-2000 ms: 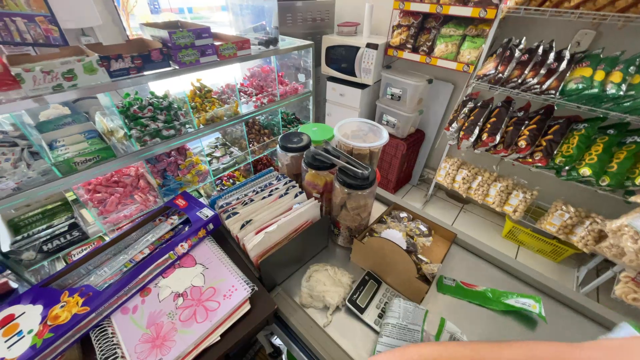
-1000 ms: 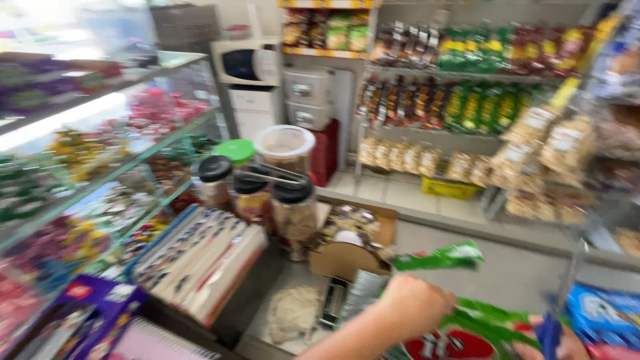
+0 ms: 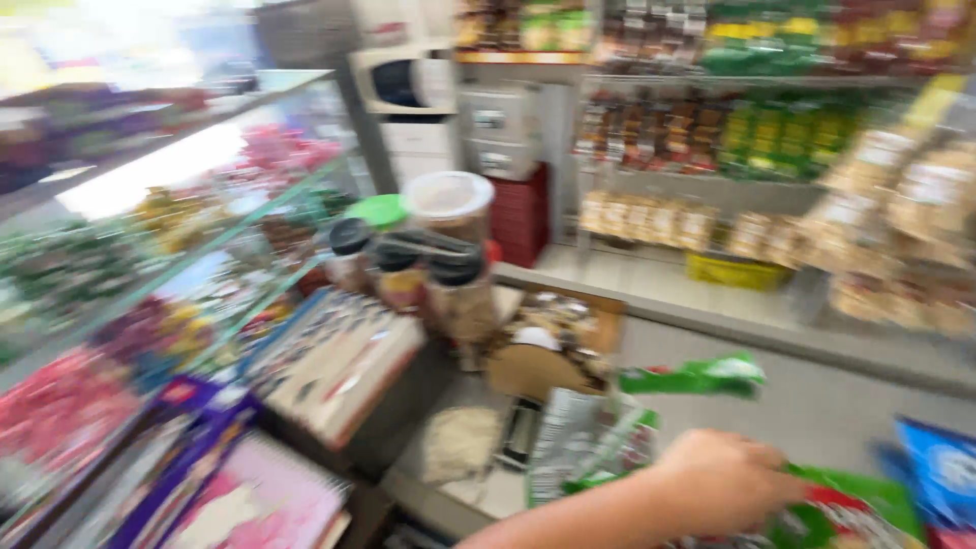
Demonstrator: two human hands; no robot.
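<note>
My left hand point(image 3: 728, 480) reaches in from the bottom edge, its fingers closed at the upper left edge of a green and red snack bag point(image 3: 854, 507). A blue bag point(image 3: 942, 465) lies just right of that bag. To the left of the hand are a silver and green packet point(image 3: 568, 438) and a calculator point(image 3: 520, 433), with a pale cloth-like bundle point(image 3: 461, 444) beside them. Beyond the hand, a flat green packet point(image 3: 694, 376) lies on the grey counter. My right hand is not in view. Motion blurs the picture.
An open cardboard box point(image 3: 545, 366) of small wrapped items stands by several lidded jars point(image 3: 457, 305). A box of upright cards point(image 3: 335, 358) and a pink spiral notebook point(image 3: 263, 492) are at the left, by a glass candy display point(image 3: 229, 259). Snack racks point(image 3: 751, 80) stand behind.
The view has swung right. Two seconds ago only part of a forearm showed; now my left hand is at the green and red bag. The right hand, seen one second ago, has left view.
</note>
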